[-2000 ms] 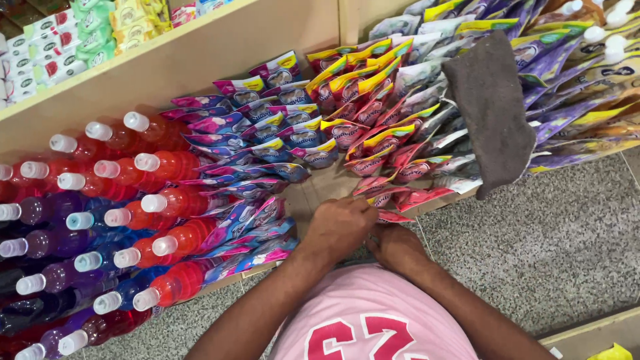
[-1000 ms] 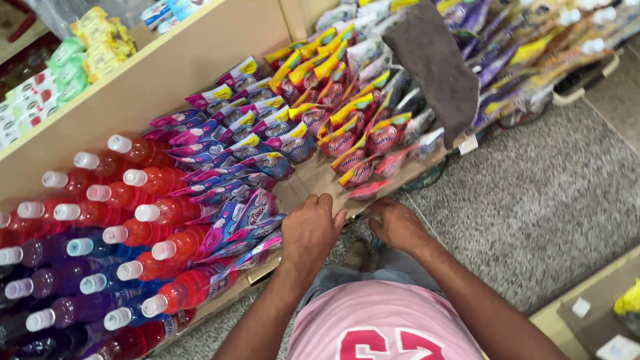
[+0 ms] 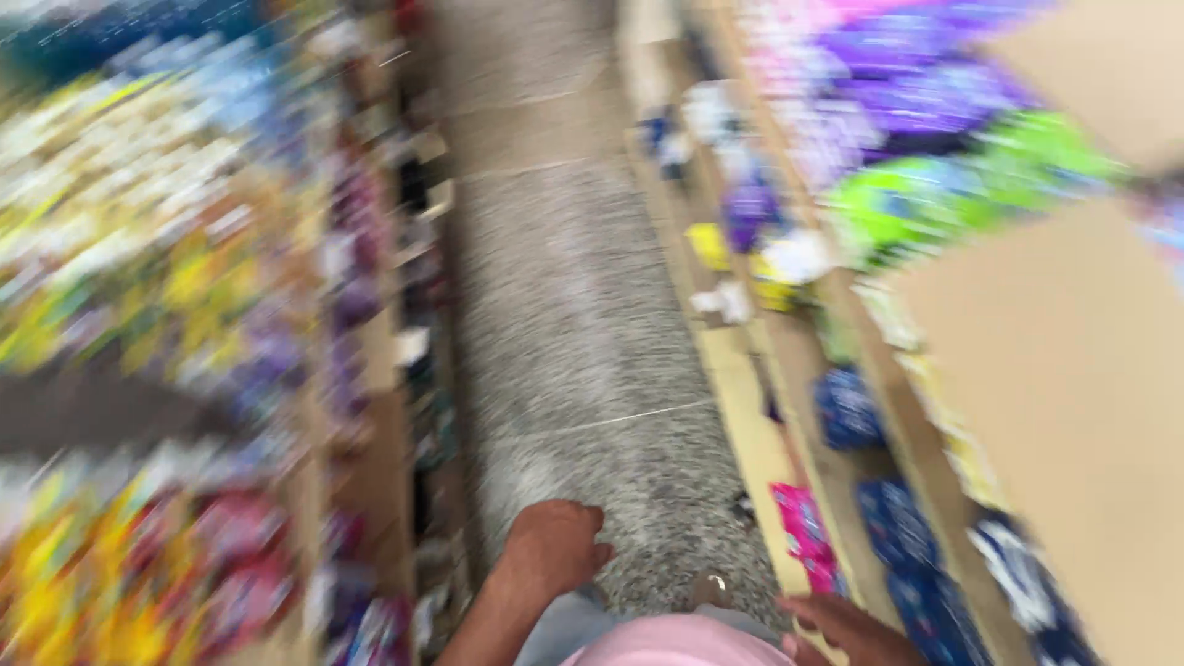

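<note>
Motion blur softens the whole view. My left hand [image 3: 558, 548] hangs over the speckled floor, its fingers loosely curled, and no object shows in it. At the lower right, my right hand [image 3: 837, 629] is partly cut off by the frame edge, close to a pink packet [image 3: 807, 536] on the low right shelf; whether it touches anything is unclear. Red and yellow pouches [image 3: 157, 564] stand on the left shelf, with a dark grey cloth [image 3: 102, 402] lying across the goods above them.
An aisle of speckled floor [image 3: 583, 305] runs between two shelf rows. Along the right are dark blue packets [image 3: 897, 527], green packs [image 3: 962, 185] and purple packs [image 3: 925, 83]. Lower left shelves hold more packets. A shoe [image 3: 710, 589] shows below me.
The view has swung from the left shelf to the aisle. Both hands, earlier at the shelf edge by the red pouches, are now away from it and farther apart.
</note>
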